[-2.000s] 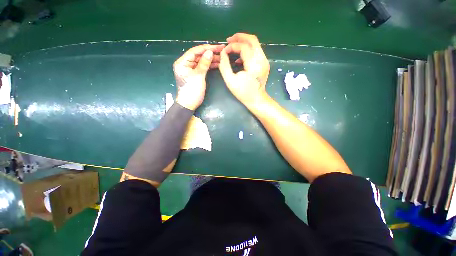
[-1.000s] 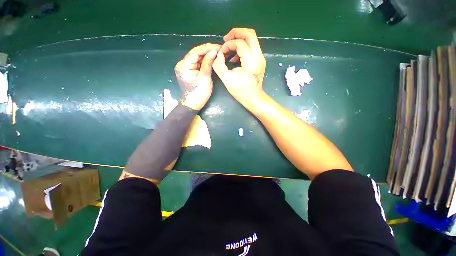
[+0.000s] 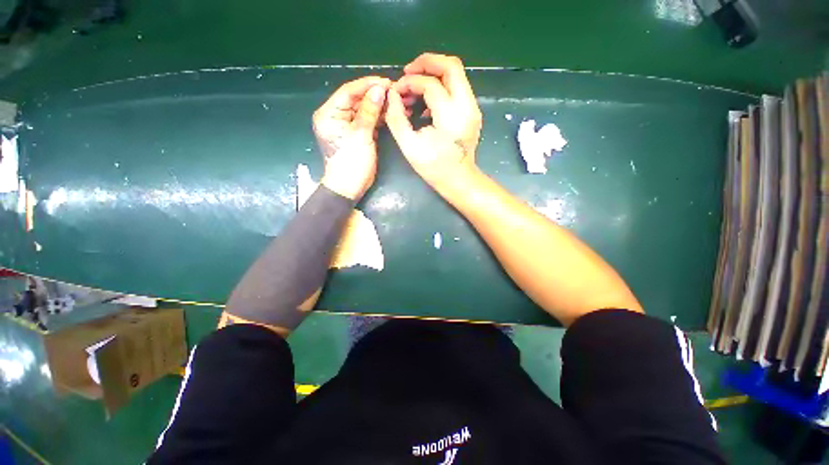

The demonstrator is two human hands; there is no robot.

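Note:
My left hand (image 3: pixel 350 127) and my right hand (image 3: pixel 443 123) are raised over the far part of the green belt (image 3: pixel 164 163). Their thumbs and fingertips are pinched together and meet between the hands. Anything between the fingertips is too small or hidden to make out. A torn cream paper piece (image 3: pixel 363 243) lies beside my left forearm, partly covered by it. A crumpled white scrap (image 3: pixel 539 145) lies to the right of my right hand. A small white fleck (image 3: pixel 437 241) lies between my forearms.
A thick stack of brown-grey layered sheets (image 3: pixel 768 227) stands at the right edge. White scraps (image 3: pixel 9 163) lie at the belt's left end. An open cardboard box (image 3: pixel 127 354) is on the floor at left. A blue object (image 3: pixel 773 392) is below the stack. A dark object (image 3: pixel 734 23) is at top right.
The hands have shifted slightly left since the first frame. The left fingertips drew back a little after overlapping the right ones. The dark object at top right has moved farther right in view.

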